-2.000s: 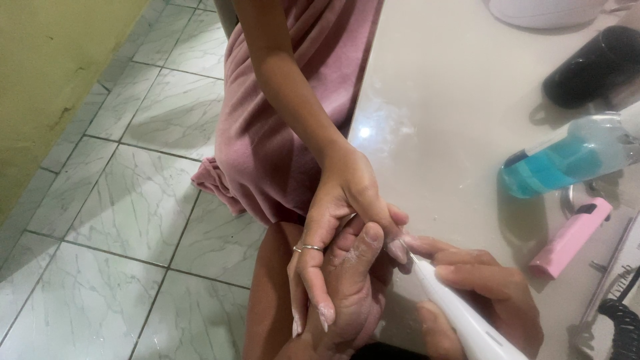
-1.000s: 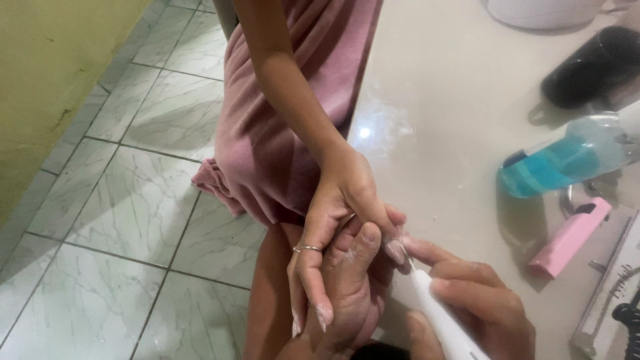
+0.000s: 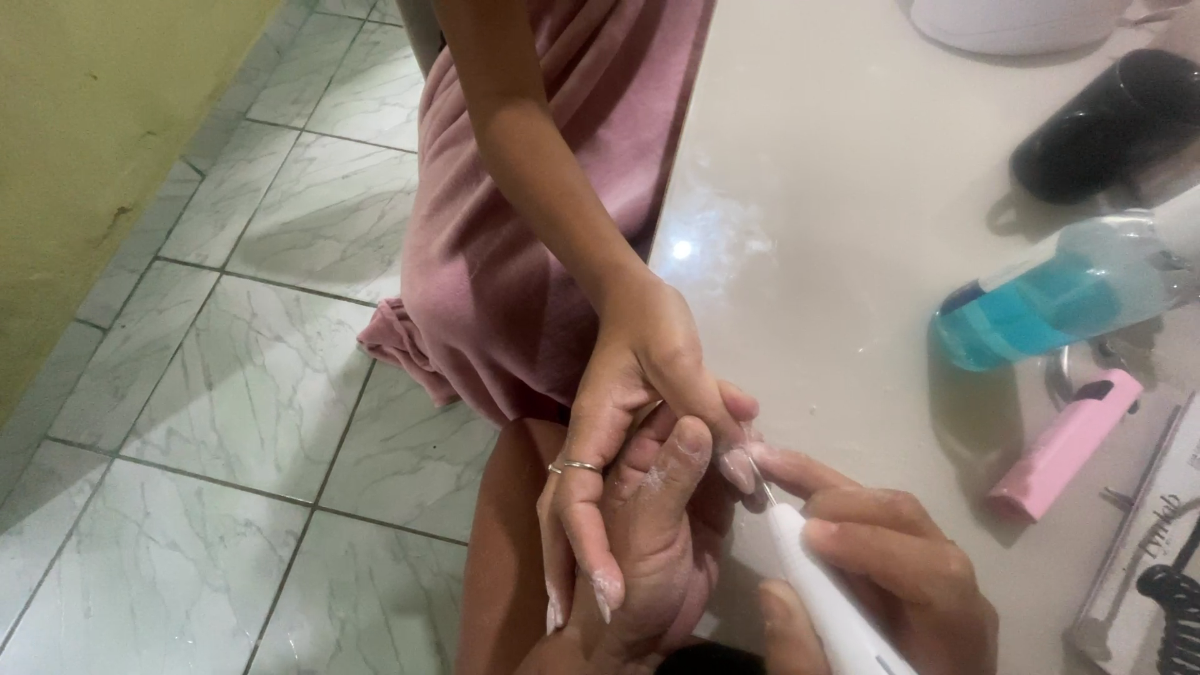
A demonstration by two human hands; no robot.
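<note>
My left hand [image 3: 661,534] supports the other person's hand [image 3: 647,352] from below, its fingers closed around that person's thumb side. My right hand [image 3: 891,562] grips a white electric nail drill [image 3: 825,591]. The drill's thin metal bit [image 3: 767,483] is at the edge of the person's thumbnail [image 3: 738,469], and my right index fingertip touches beside it. Pale dust lies on the nails and on my left thumb. The person wears thin rings [image 3: 583,466] on one finger, and the other fingers hang over my left palm.
On the pale tabletop [image 3: 806,234] at the right lie a bottle of blue liquid [image 3: 1031,309], a black cylindrical container [image 3: 1097,127], a pink object [image 3: 1069,445] and a tray-like item [image 3: 1139,553] with a black coiled cord [image 3: 1181,609]. A pink towel [image 3: 506,244] drapes over the person's lap.
My right hand and the drill have shifted slightly along the thumbnail. The other person's hand stays in my left hand.
</note>
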